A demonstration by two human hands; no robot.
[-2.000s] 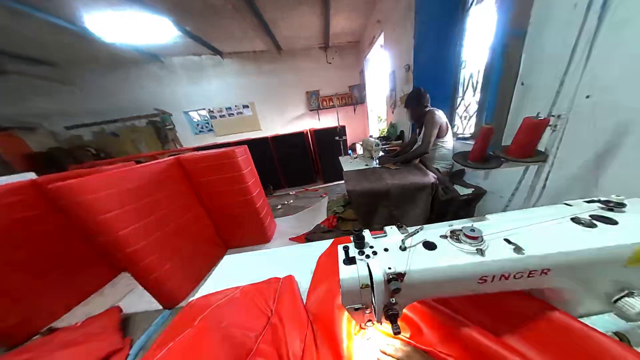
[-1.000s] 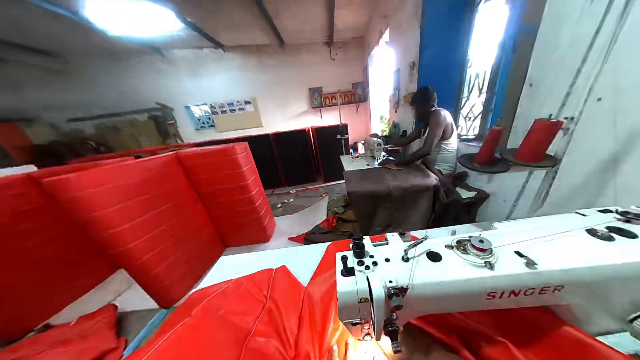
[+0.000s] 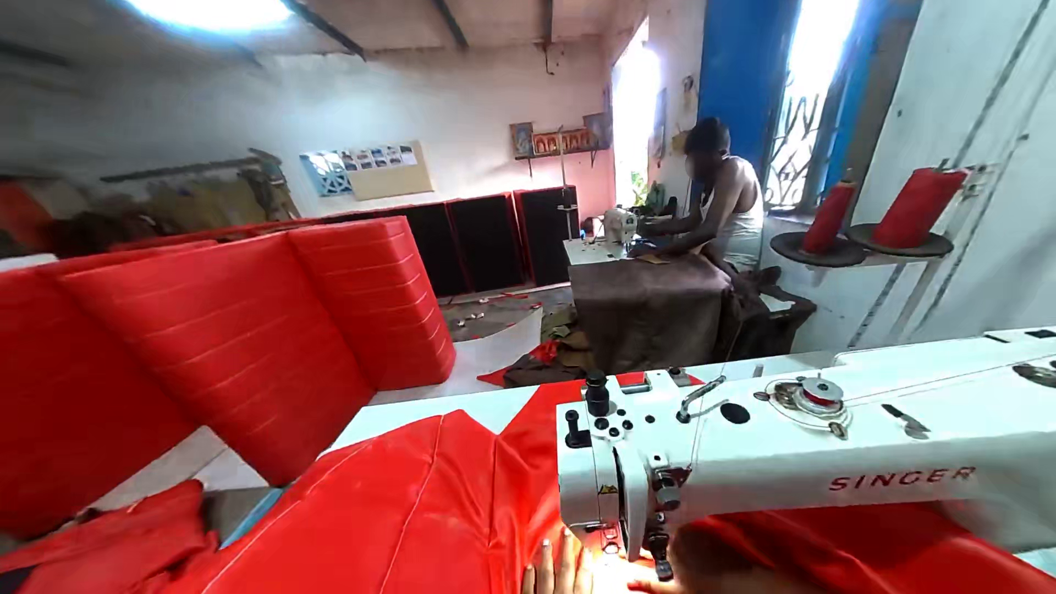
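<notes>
A white Singer sewing machine (image 3: 775,445) reaches in from the right over a sheet of red upholstery material (image 3: 396,503) with pale stitched seams. Beneath the lit needle area, my left hand (image 3: 559,569) lies on the material just left of the presser foot, fingers extended; the palm is cut off by the frame's lower edge. My right hand (image 3: 660,584) is close to the foot's right side, mostly dark and partly behind the machine head; its grip is unclear. Red thread cones (image 3: 916,206) stand at the right, and thread runs over the machine's top.
Tall red padded panels (image 3: 239,330) stand left of the table. Folded red material (image 3: 115,536) lies at the lower left. Beyond the table, a co-worker (image 3: 726,190) sits at another sewing machine (image 3: 619,224) with brown material (image 3: 643,305). Scraps lie on the floor.
My left hand's fingers now show beside the presser foot; they were not plainly visible before. The red material left of the machine has shifted slightly.
</notes>
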